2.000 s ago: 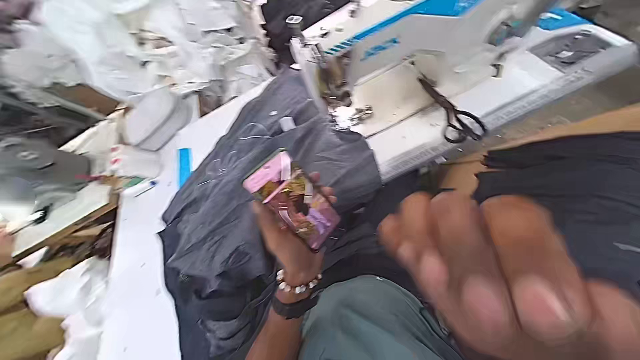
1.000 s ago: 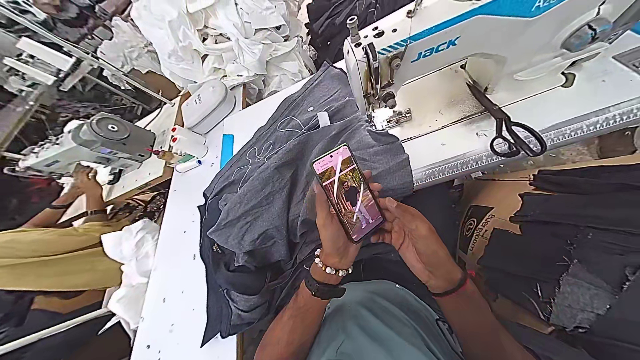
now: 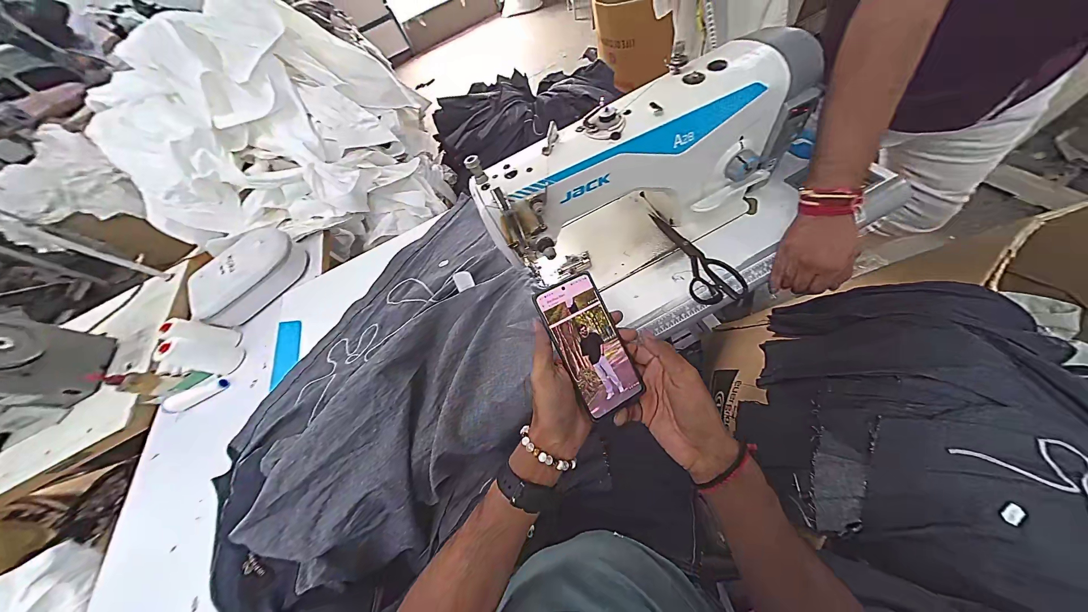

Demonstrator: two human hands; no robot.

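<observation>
A smartphone (image 3: 589, 347) with a lit screen is held upright between both hands, in front of the sewing machine's needle area. My left hand (image 3: 558, 395) wraps its left edge and back. At its lower right edge, the fingers of my right hand (image 3: 671, 399) touch and support it. Dark grey fabric (image 3: 382, 408) with loose white thread lies on the white table under and left of the phone. The white and blue Jack sewing machine (image 3: 629, 161) stands just beyond. Black-handled scissors (image 3: 704, 263) rest on the machine bed.
At the right back a co-worker's hand (image 3: 816, 252) rests by the machine's edge. Stacked dark fabric (image 3: 926, 408) lies on cardboard at the right. A heap of white cloth (image 3: 263, 119) is at upper left. A blue strip (image 3: 286, 353) and a marker (image 3: 195, 395) lie on the table.
My right hand, raised apart from the phone two seconds ago, has come to the phone's right edge. A co-worker's arm now shows beside the machine. The view has shifted.
</observation>
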